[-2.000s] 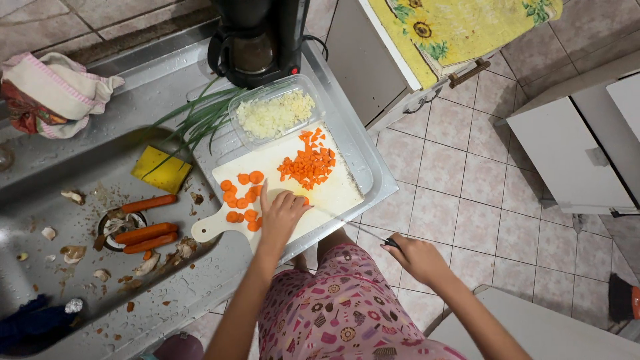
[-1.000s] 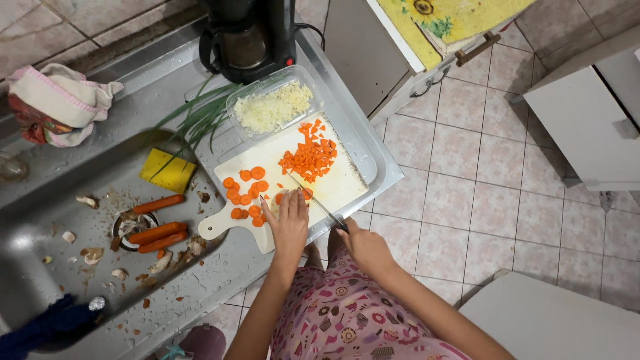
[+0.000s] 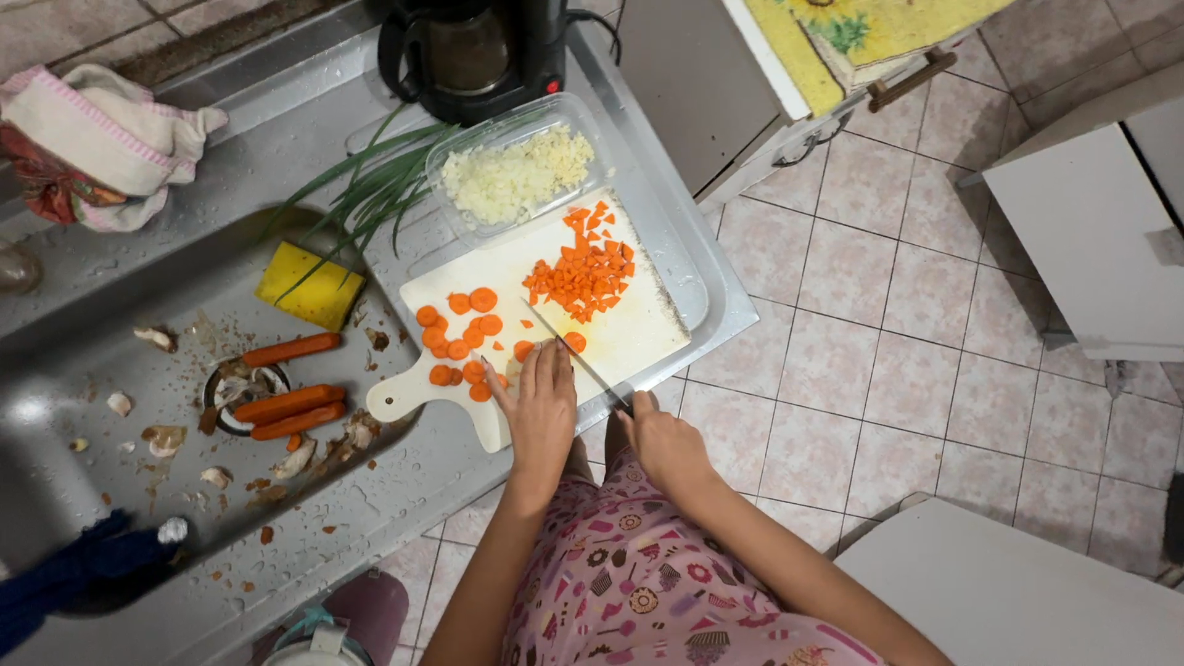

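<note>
My right hand (image 3: 661, 439) grips the dark handle of a kitchen knife (image 3: 581, 359), whose blade lies across the white cutting board (image 3: 647, 340) beside a carrot slice (image 3: 574, 342). My left hand (image 3: 541, 402) is flat on the board left of the blade, with fingertips at another carrot slice (image 3: 524, 351); whether it pinches that slice is hidden. More round carrot slices (image 3: 458, 349) lie at the board's left, near the handle. Chopped carrot (image 3: 585, 277) is heaped toward the far right. A clear plastic container (image 3: 442, 199) of chopped pale vegetable (image 3: 518, 176) overlaps the board's far edge.
Whole peeled carrots (image 3: 289, 404), a yellow sponge (image 3: 311, 285) and peelings lie in the steel sink (image 3: 120, 462). Green onion leaves (image 3: 370, 190) rest behind the board. A coffee maker (image 3: 472, 55) stands at the back, a cloth (image 3: 102, 139) at the back left, a cabinet (image 3: 712, 92) at the right.
Two seconds ago the knife was held lower and farther right; my right hand has since moved in to the board's near edge. My left hand remains on the board among the slices.
</note>
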